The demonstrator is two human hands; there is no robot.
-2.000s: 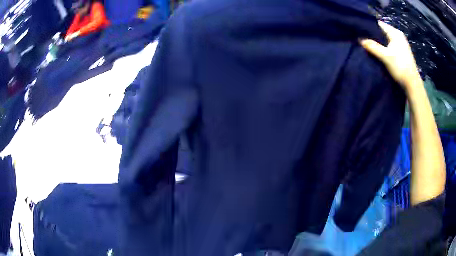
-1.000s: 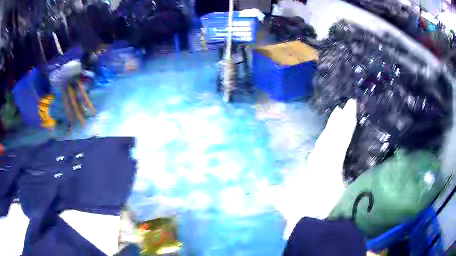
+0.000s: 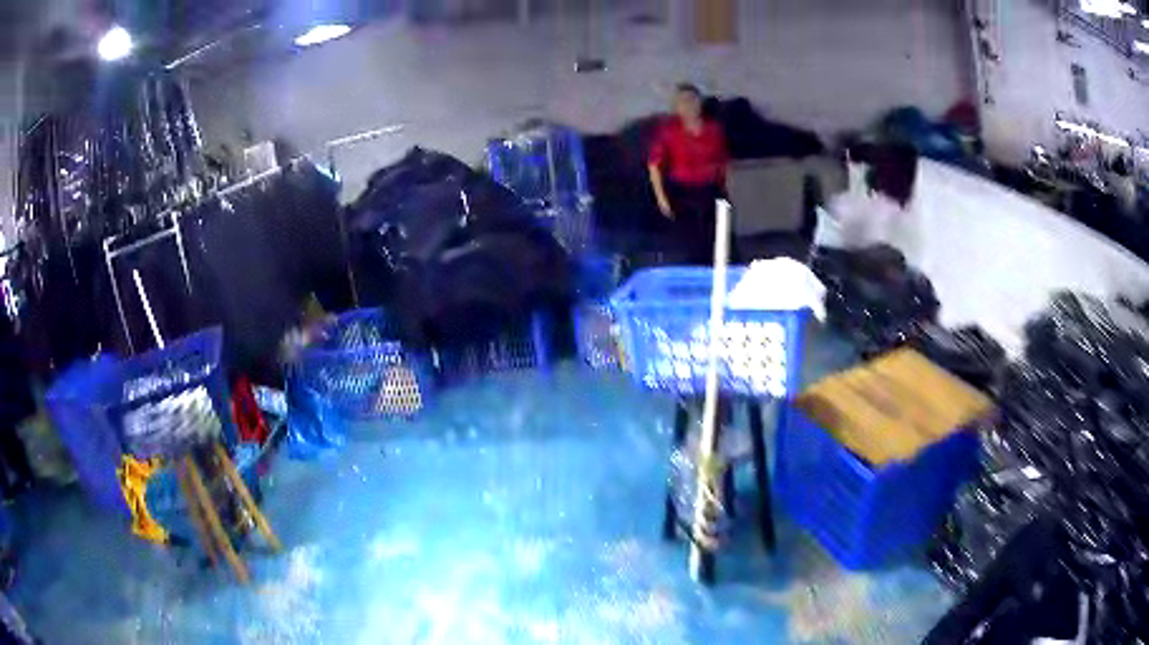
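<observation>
Neither of my hands is in the picture. Nearest in front of me is the blue floor (image 3: 441, 504). A blue plastic crate (image 3: 674, 340) stands on a dark-legged stand, with white cloth (image 3: 779, 287) at its right side. A pale upright pole (image 3: 714, 391) stands in front of it. To the right is a blue box (image 3: 857, 504) with a brown board-like top (image 3: 895, 401). A dark shape, blurred, shows at the lower right edge.
Dark garments (image 3: 454, 239) are heaped over blue crates at the back. A wooden-legged stool (image 3: 221, 504) is at left with yellow cloth (image 3: 141, 494). Hanging rails stand at left. A person in a red top (image 3: 691, 151) stands at the back. Dark shiny piles (image 3: 1084, 428) line the right.
The view has turned from the jacket held up by my right hand to the room. The jacket on the table and the green rounded thing have left the picture, and my right hand is gone.
</observation>
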